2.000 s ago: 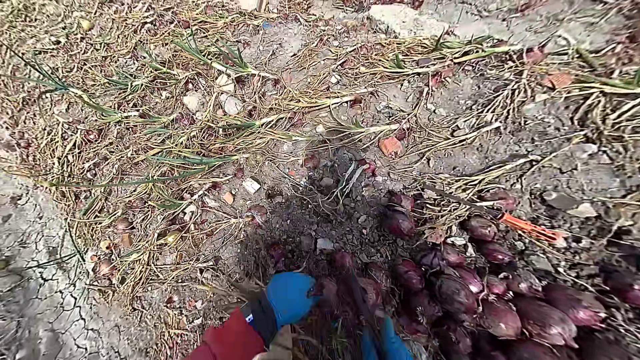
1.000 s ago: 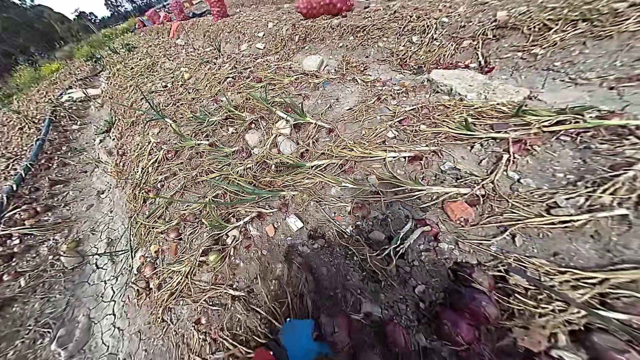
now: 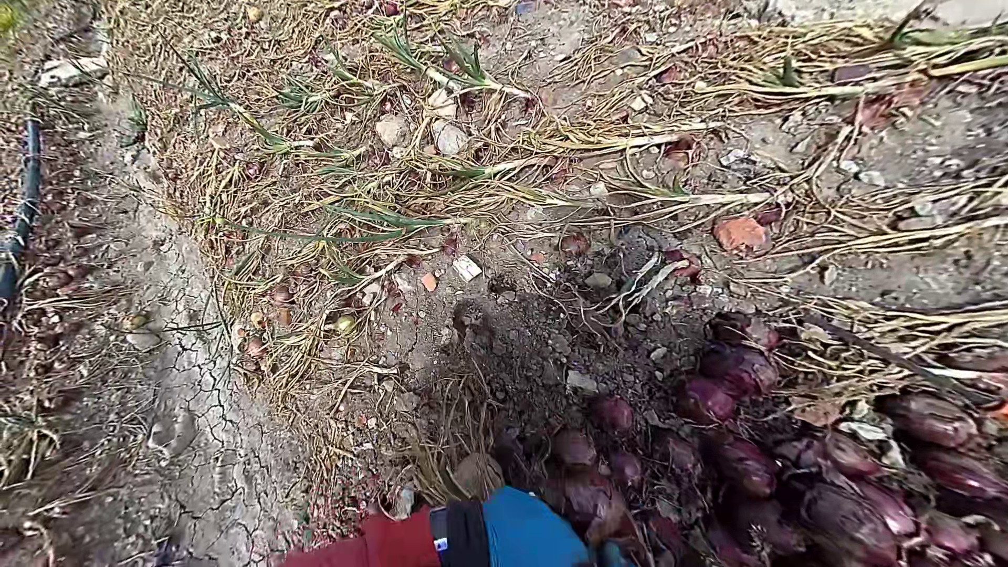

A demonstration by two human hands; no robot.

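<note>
My left hand [image 3: 531, 531], in a blue glove with a black cuff below a red sleeve, is at the bottom centre, palm down beside a red onion [image 3: 587, 500]. Its fingers are cut off or hidden, so I cannot tell whether it grips anything. A bit of blue at the bottom edge just right of it may be part of my right hand, but this is unclear. A heap of red onions [image 3: 846, 516] fills the lower right. Dry onion tops [image 3: 449, 437] lie above the glove, next to dark, loose soil [image 3: 528, 354].
Onion plants with dried leaves [image 3: 378, 220] cover the ground ahead. A brick fragment [image 3: 740, 234] and pale stones [image 3: 450, 137] lie among them. Cracked bare soil [image 3: 213, 472] runs down the left, with a dark hose [image 3: 24, 197] at the far left. A thin dark stick [image 3: 882, 354] lies at the right.
Two seconds ago both blue gloves showed at the onions; now mainly the left one does. The view has tilted up and back down. The orange-handled tool seen at the right earlier is now out of clear sight.
</note>
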